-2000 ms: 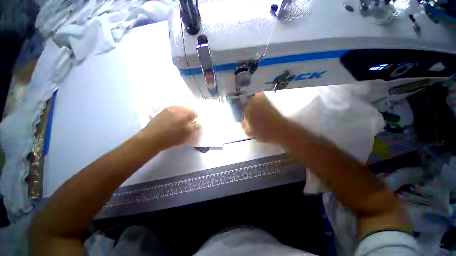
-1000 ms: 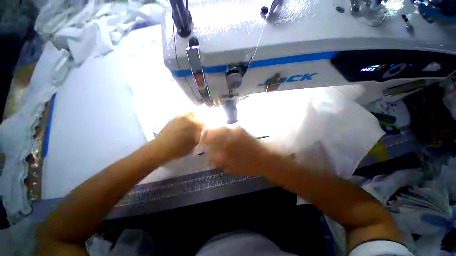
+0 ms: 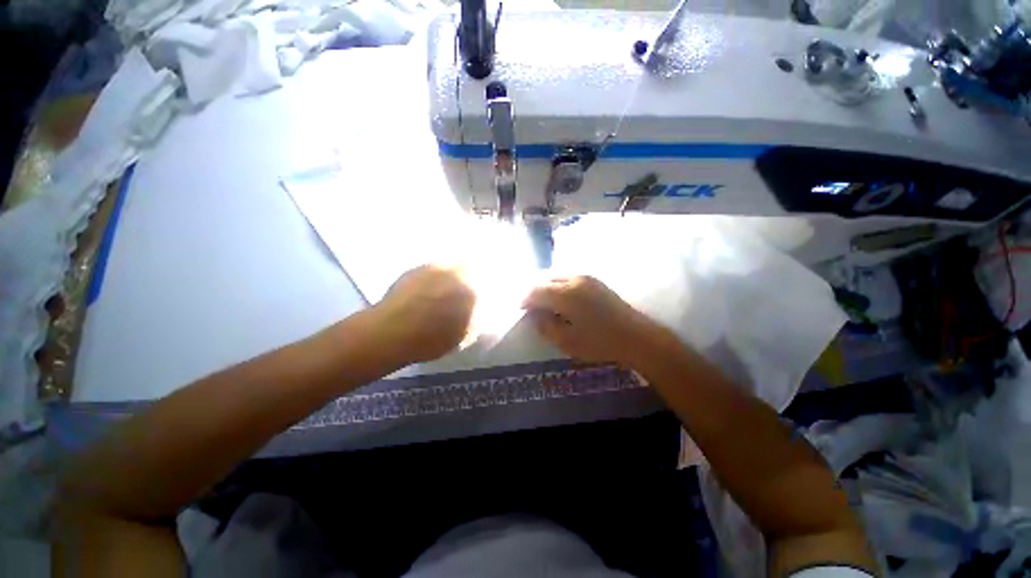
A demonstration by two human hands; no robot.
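Observation:
White cloth (image 3: 735,305) lies under the head of the white sewing machine (image 3: 588,102) and spreads to the right over the table. Strong glare hides the needle area and the cloth's detail there. My left hand (image 3: 432,311) is curled on the cloth, left of and in front of the presser foot (image 3: 543,243). My right hand (image 3: 588,316) is bent over the cloth just in front of the foot, its fingertips at the cloth. Both hands appear to pinch the white cloth; the fingertips are partly lost in glare.
A ruler-marked strip (image 3: 475,397) runs along the table's front edge. White cloth pieces (image 3: 215,57) are heaped at the back left and hang down the left side. More crumpled white cloth (image 3: 904,474) lies at the lower right. A lit control panel (image 3: 882,192) is on the machine.
My right hand has come away from beside the foot to its front, then a little right, apart from my left hand. A cloth edge now shows at left. The camera view has shifted.

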